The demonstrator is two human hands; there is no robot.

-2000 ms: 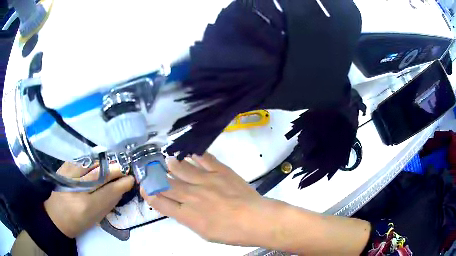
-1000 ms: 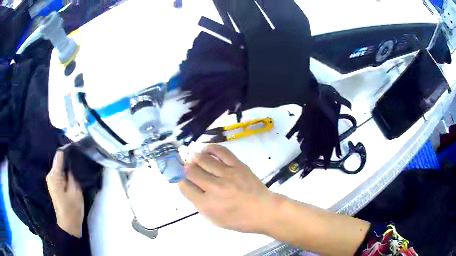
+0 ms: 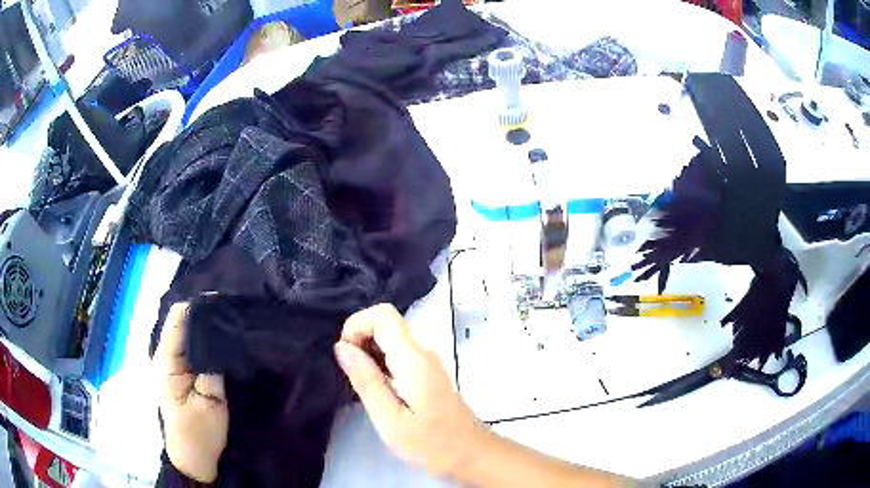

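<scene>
The black plain fabric lies in a loose heap left of the sewing machine's needle area, together with the dark checked fabric. My left hand holds the black fabric's near left part, with cloth over the palm and some fingers hidden. My right hand is at the fabric's right edge, fingers curled and thumb near the fingertips; whether it pinches cloth or thread is too unclear to tell. No cloth shows under the presser foot.
Yellow thread snips lie right of the needle area. Black shears lie near the front edge. Black fringed strips hang over the machine arm. A smartphone is at the right edge. A white bin with dark cloth stands at left.
The view has swung left, showing the cloth heap. My right hand has left the needle area and is now beside the fabric. My left hand stays with the black cloth, away from the machine.
</scene>
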